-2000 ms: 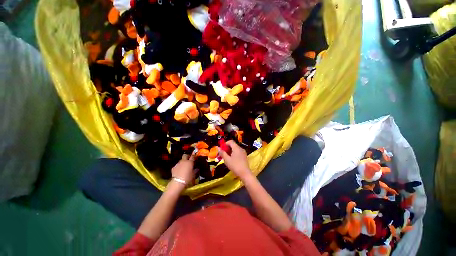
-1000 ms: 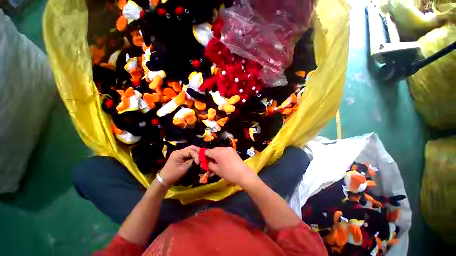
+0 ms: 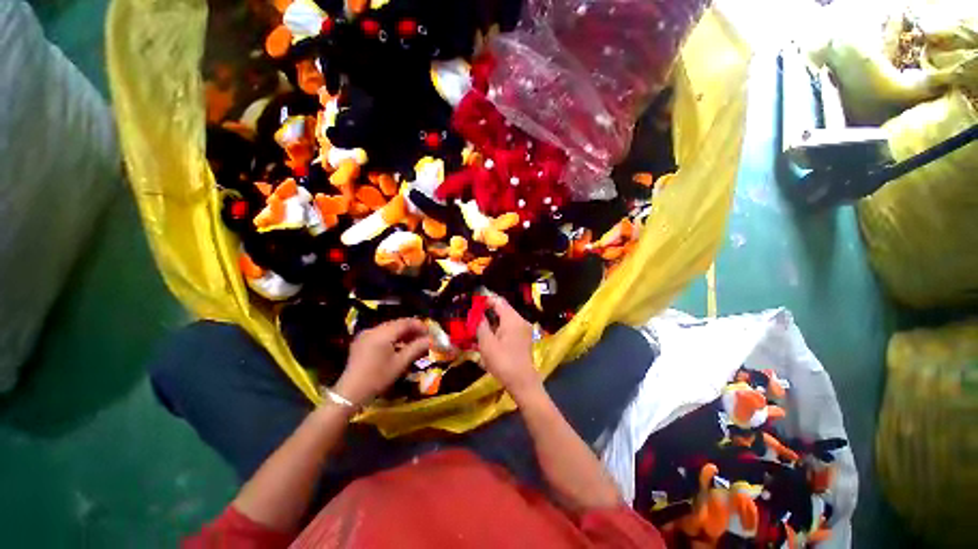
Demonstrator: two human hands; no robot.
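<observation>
My right hand (image 3: 506, 341) holds a small red hat (image 3: 468, 325) over the near part of the toy pile. My left hand (image 3: 383, 356) is just left of it, fingers apart and slightly blurred; I cannot tell whether its fingertips touch anything. Black, white and orange plush penguins (image 3: 400, 251) fill the yellow sack (image 3: 166, 214). One toy (image 3: 430, 380) with orange and white parts lies between and below my hands. A heap of loose red hats (image 3: 513, 177) lies further back on the pile, beside a crinkled clear bag of hats (image 3: 579, 86).
The white woven sack (image 3: 686, 370) with more penguins stands at my right knee. Another large pale sack (image 3: 48, 193) is at the left. A wheeled metal device (image 3: 842, 150) and yellow sacks (image 3: 917, 204) stand at the right on the green floor (image 3: 783, 263).
The hands were together on the red hat a second ago; now they are apart. My right hand has moved right and up with the hat, and my left has let go of it.
</observation>
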